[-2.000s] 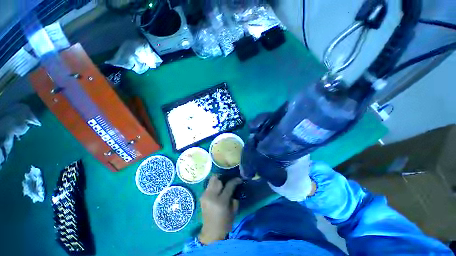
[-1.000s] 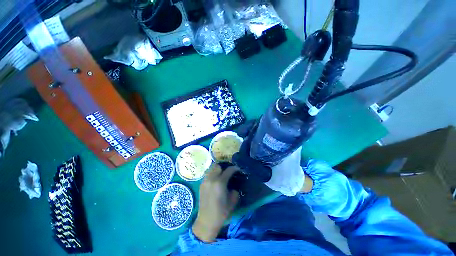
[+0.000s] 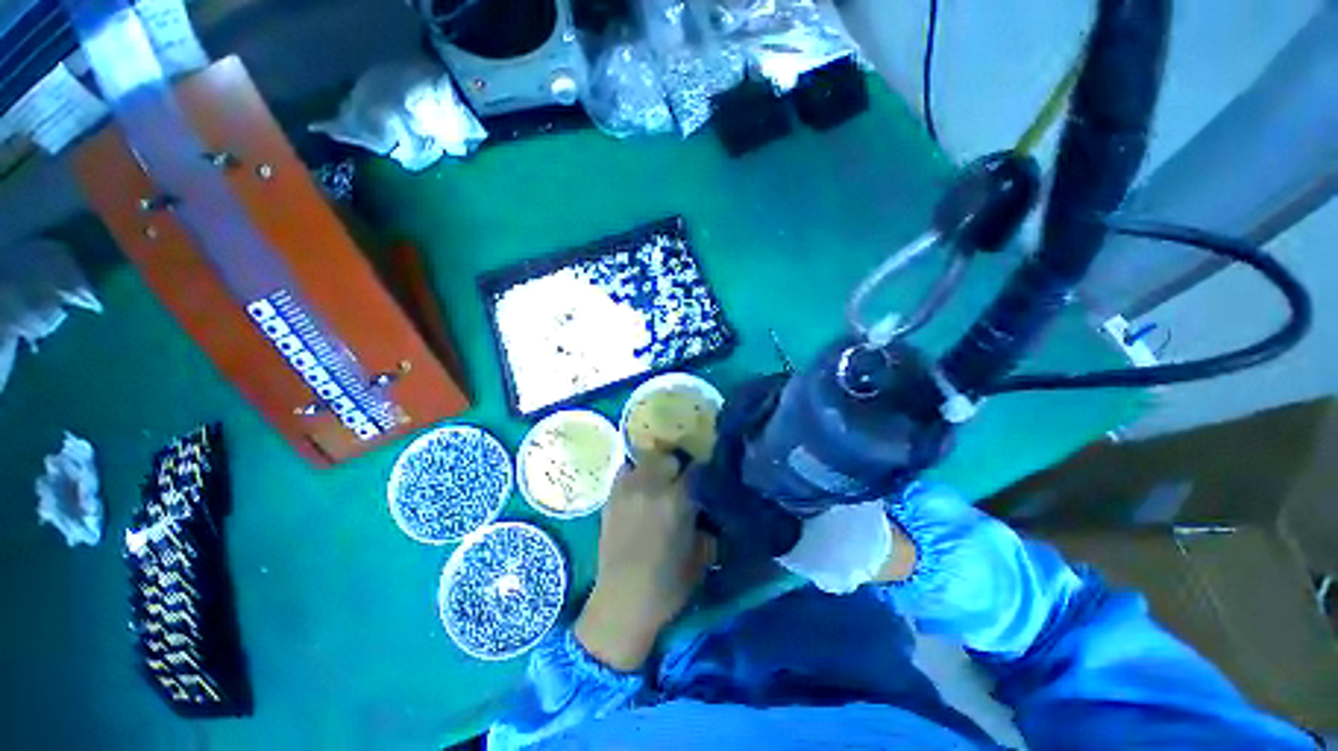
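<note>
My left hand [image 3: 646,531], bare, is at the near edge of the yellow-tan dish of small brass-coloured parts [image 3: 675,415], its fingertips over the dish. Dark material lies beside its fingers; whether it holds anything cannot be told. My right hand [image 3: 822,536], in a white glove with dark fingers, is closed around the hanging electric screwdriver [image 3: 829,440], just right of my left hand. The screwdriver's bit and any workpiece under it are hidden.
A cream dish [image 3: 569,464] and two dishes of silver-grey pieces [image 3: 451,484] stand left of my hands. A black tray [image 3: 509,399] of white parts lies behind. An orange-brown fixture [image 3: 279,279] and black strip stack [image 3: 179,587] are at left. The screwdriver's thick cable [image 3: 1093,191] hangs at right.
My left hand has moved forward to the tan dish. The screwdriver has tilted from leaning right to more upright, then shifted slightly right and nearer, still in my right hand.
</note>
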